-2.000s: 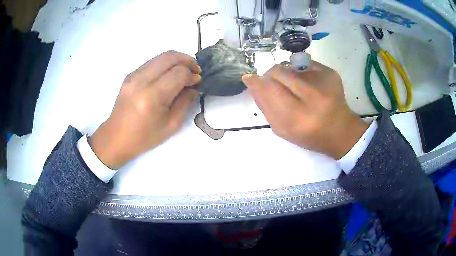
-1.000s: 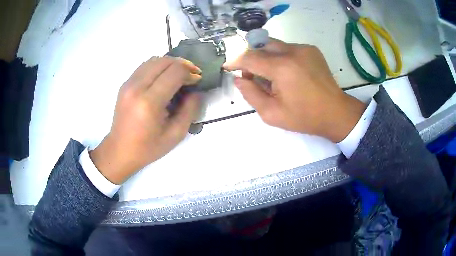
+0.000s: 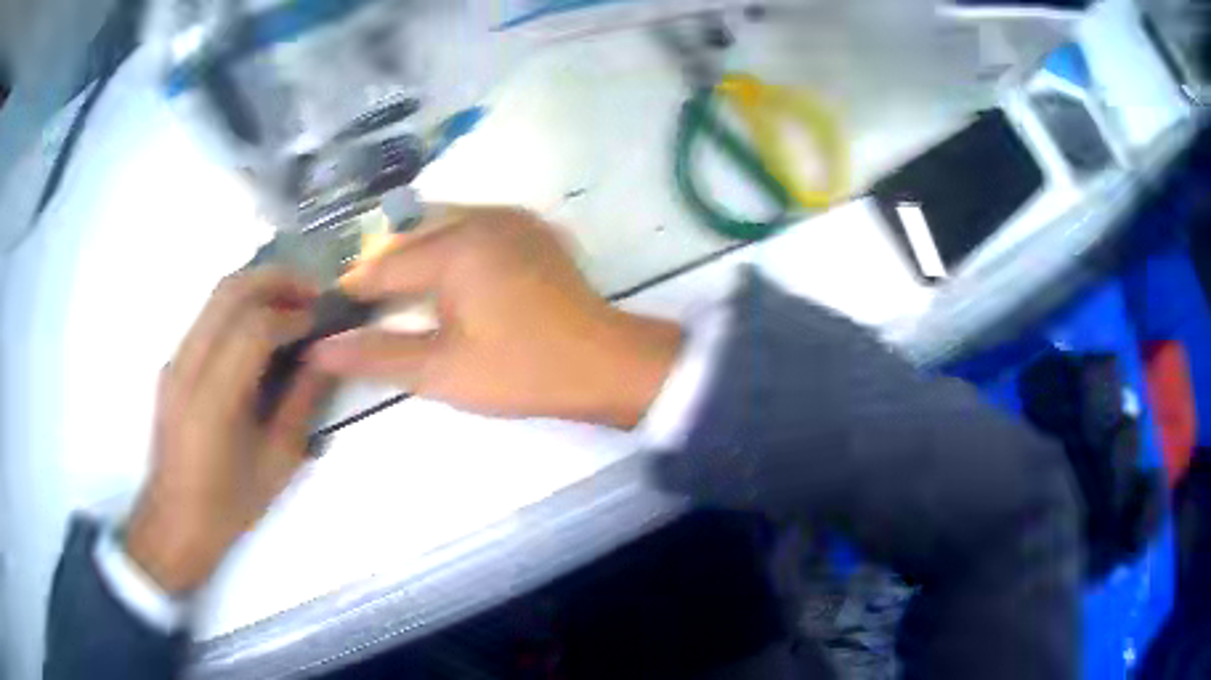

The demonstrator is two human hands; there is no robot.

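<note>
The picture is blurred. A small dark cloth piece [image 3: 340, 316] is between my two hands, just in front of the sewing machine's needle area [image 3: 332, 186]. My left hand [image 3: 229, 412] holds its left part, with fingers curled round it. My right hand [image 3: 511, 319] pinches its right edge between thumb and fingers. The hands cover most of the cloth, so its fold and shape cannot be told. The presser foot is too blurred to make out.
Snips with green and yellow handles [image 3: 757, 166] lie right of the machine. A flat black rectangle [image 3: 967, 186] lies near the table's right edge [image 3: 930, 348]. Below right is a blue crate [image 3: 1102, 359] with dark cloth stacks [image 3: 1092, 452] on it.
The view has swung right, so the machine and hands sit further left and the crate shows more. The cloth is now away from the needle, held between both hands.
</note>
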